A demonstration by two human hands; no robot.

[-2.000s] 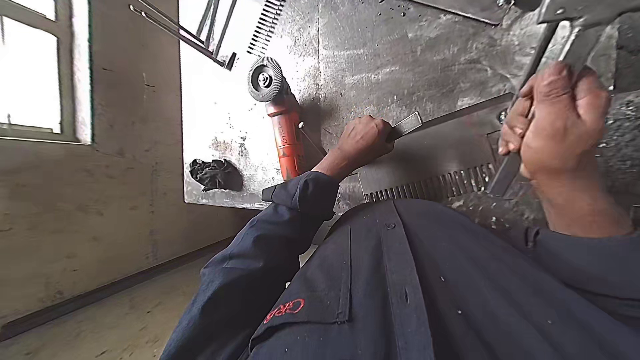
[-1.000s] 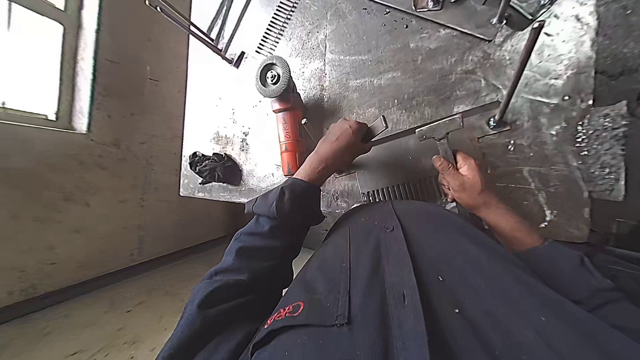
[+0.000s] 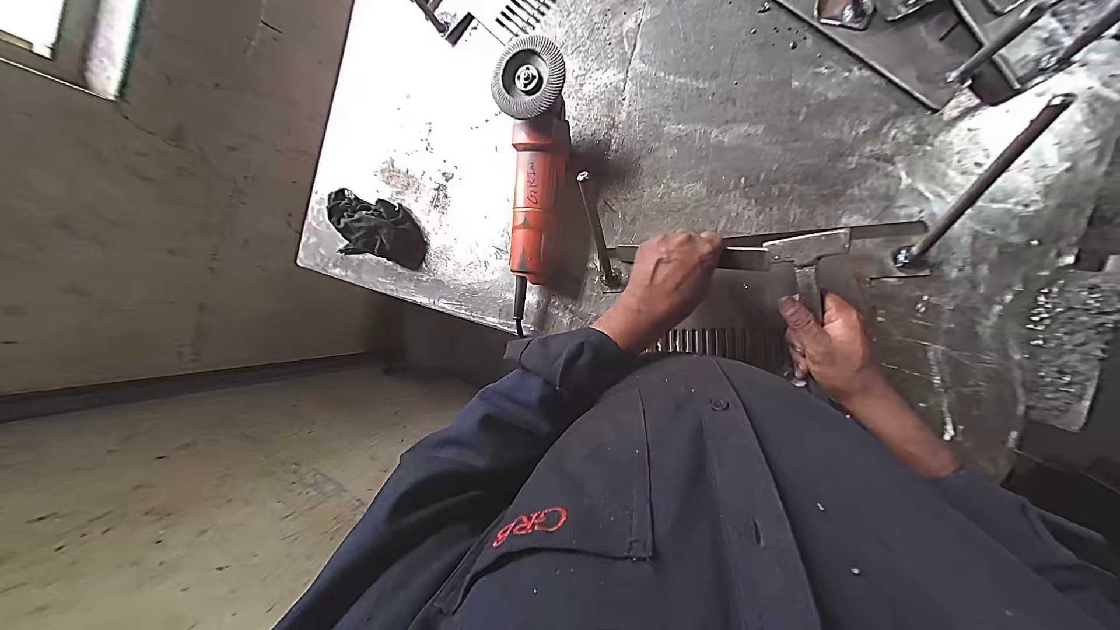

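My left hand (image 3: 672,284) is closed around a flat metal bar (image 3: 744,258), which lies along a thin strip at the upper edge of a metal plate. To its right, my right hand (image 3: 831,346) grips the handle of a metal hammer (image 3: 807,248). The hammer's head meets or nearly meets the bar's right end; actual contact cannot be told. Below my left hand, a row of metal teeth (image 3: 713,339) runs along the near side of the plate, partly hidden by my shirt. An upright metal rod (image 3: 595,227) stands left of my left hand, another rod (image 3: 989,179) beyond the right end.
A red angle grinder (image 3: 538,192) with a flap disc lies left of my hands on the metal table (image 3: 717,114), its cord running over the near edge. A crumpled black cloth (image 3: 376,229) sits near the left corner. Metal plates and rods (image 3: 927,44) occupy the far right.
My right hand has brought the hammer down and left, from high at the right to the bar's end. The bar, angled upward in my left hand before, now lies along the strip.
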